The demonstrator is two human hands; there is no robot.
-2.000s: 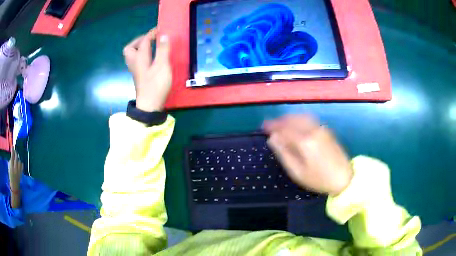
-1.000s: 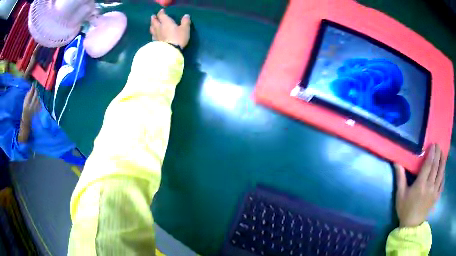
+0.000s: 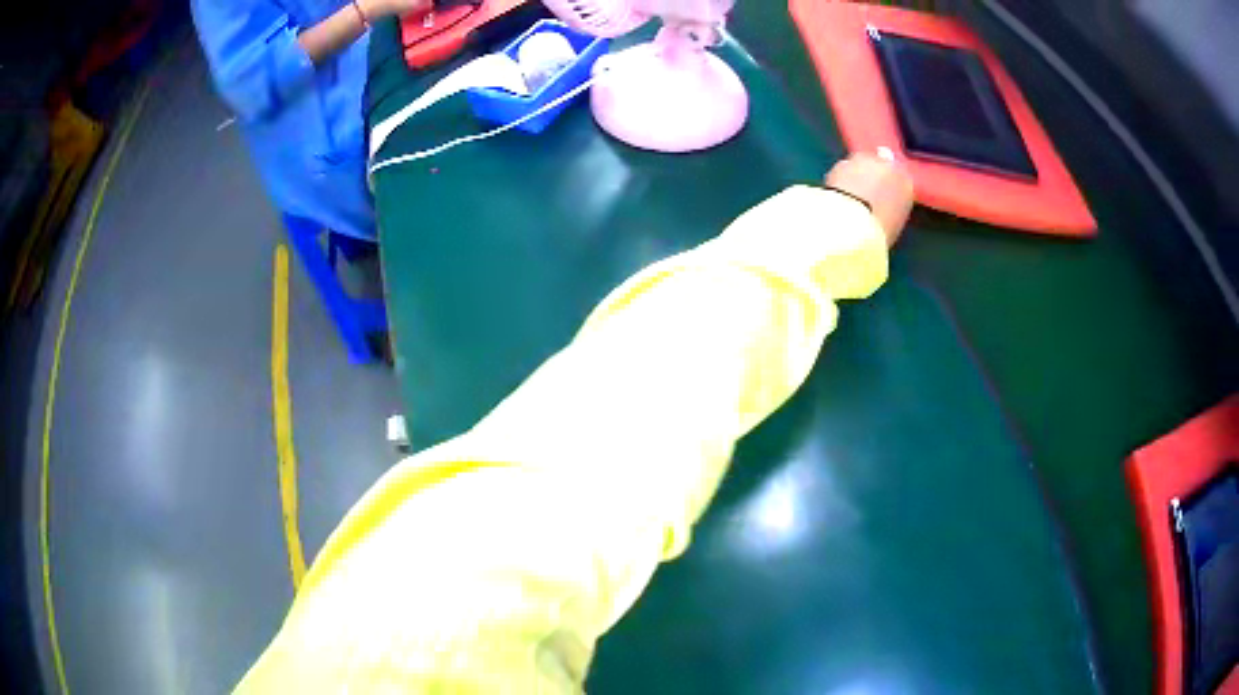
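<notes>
My left arm stretches out to the upper right, and my left hand [image 3: 874,190] is at the near left corner of a red tray [image 3: 981,201], its fingers curled at the edge. The fingertips are small and partly hidden. A dark-screened tablet [image 3: 955,105] lies on that tray. My right hand is not in view. A second red tray [image 3: 1155,468] with a dark tablet [image 3: 1216,577] on it is cut off by the right edge of the picture.
A pink fan [image 3: 669,95] stands on the green tabletop [image 3: 476,292] beside a blue box [image 3: 541,88] with white cables. At the upper left is a person in blue [image 3: 292,116] with a hand near another red tray [image 3: 442,34]. Grey floor with yellow lines lies left.
The view has swung left. My left hand has gone from above the bare tabletop to the red tray's corner. My right hand, the lit tablet and the keyboard have left the picture.
</notes>
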